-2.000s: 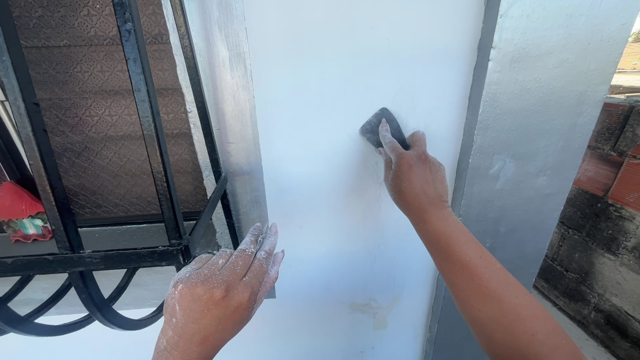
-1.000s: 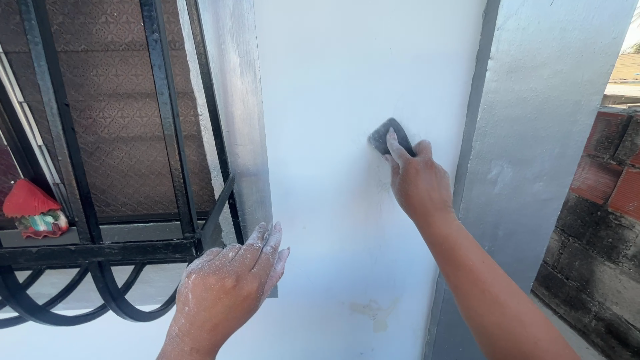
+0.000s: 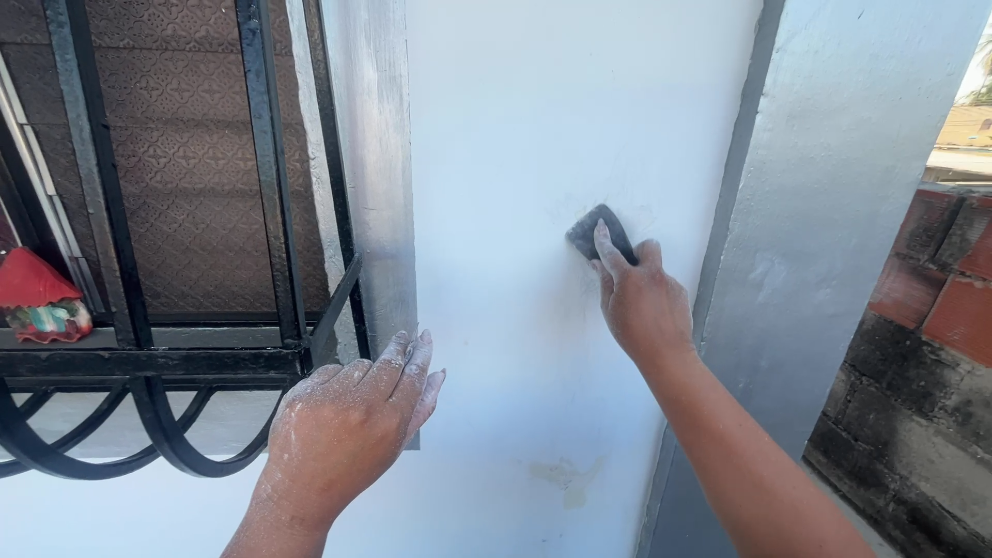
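Note:
My right hand (image 3: 639, 291) grips a dark, flat rectangular pad (image 3: 601, 232), perhaps sandpaper or a sanding sponge, and holds it flat against the white wall (image 3: 496, 194). Its index finger lies extended over the pad. Faint smudges mark the wall around it, and a yellowish patch shows lower down. My left hand (image 3: 360, 411), dusted with white powder, is beside the grey painted window border (image 3: 380, 194), near the corner of the black window grille. Nothing shows in that hand, and its fingers point up, slightly apart; whether they touch the wall is unclear.
A black metal window grille (image 3: 194, 363) juts out at the left, with curved bars below and a red ornament (image 3: 39, 287) behind it. A silver-grey pillar (image 3: 814, 194) stands at the right. Beyond it is a wall of brick and block (image 3: 914, 403).
The pad in my right hand has shifted slightly lower on the wall. My left hand remains beside the window border.

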